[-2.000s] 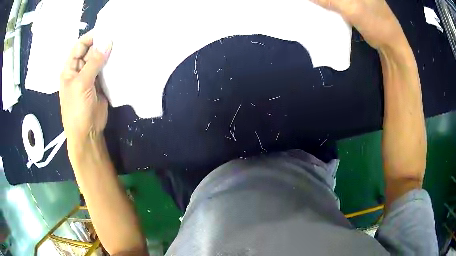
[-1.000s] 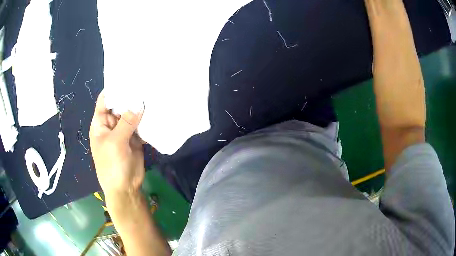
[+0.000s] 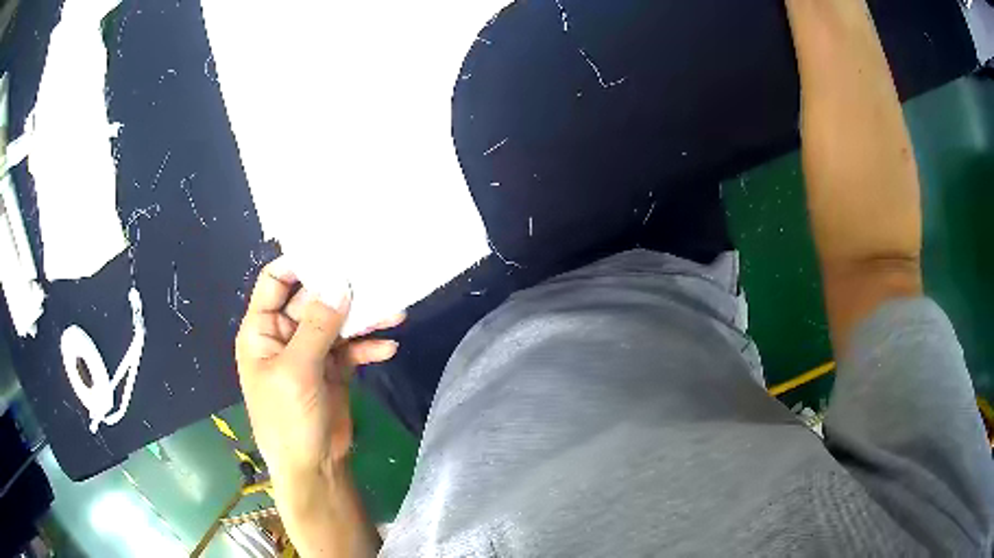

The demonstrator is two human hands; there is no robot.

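Observation:
A large white cut fabric panel (image 3: 349,142) with a curved inner edge lies on the dark table cloth and runs out of the top of the picture. My left hand (image 3: 311,343) grips its near corner between thumb and fingers, at the table's front edge. My right forearm reaches up past the top edge on the right; the right hand itself is cut off, so what it does cannot be seen.
A rolled or folded white bundle (image 3: 74,164) lies at the left, with a narrow white piece beside it. A roll of white tape (image 3: 82,371) with a loose tail lies near the left table corner. Thread ends are scattered on the dark cloth (image 3: 643,120). Green floor shows beyond the table edge.
The panel has turned and shifted, its left end now nearer my body. My left hand has moved right and nearer with that end. My right hand has gone out past the top edge.

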